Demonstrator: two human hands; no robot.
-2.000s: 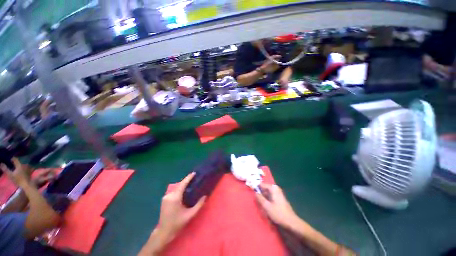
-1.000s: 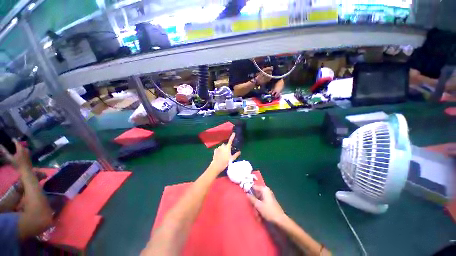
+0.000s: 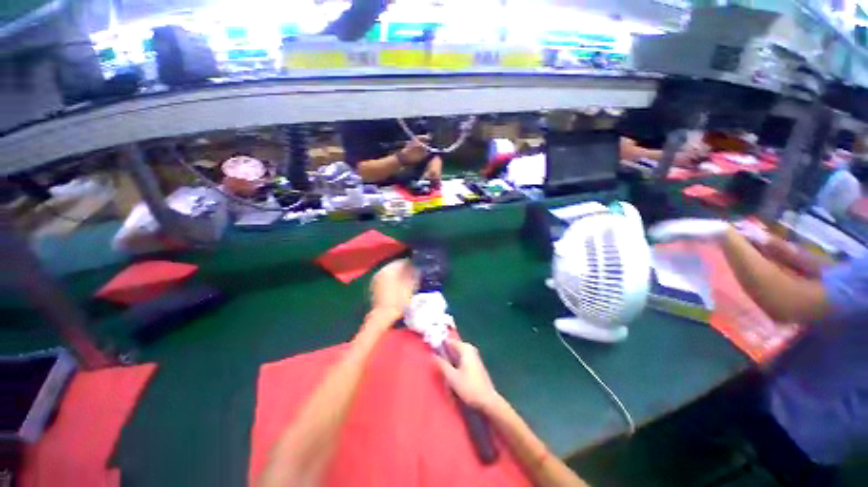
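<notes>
A black device (image 3: 430,268) stands on the green bench just beyond the red mat (image 3: 347,418). My left hand (image 3: 394,287) is at its left side; blur hides whether the fingers grip it. My right hand (image 3: 464,373) holds the wiping stick (image 3: 478,430) by its shaft near the head, with the dark grip pointing back toward me over the mat. The stick's white cloth head (image 3: 430,318) is just in front of the device, close to my left hand.
A desk fan (image 3: 601,271) with a trailing cord stands at right. A person's arm (image 3: 776,276) reaches in beyond it. Red pads (image 3: 362,255) and another dark unit (image 3: 176,310) lie at left. A parts box (image 3: 38,395) is at far left. A shelf (image 3: 324,100) crosses above.
The view has turned right. My left hand, earlier holding the device over the mat, is now beside it at the mat's far edge. My right hand still holds the stick. A neighbour's arm has appeared at right.
</notes>
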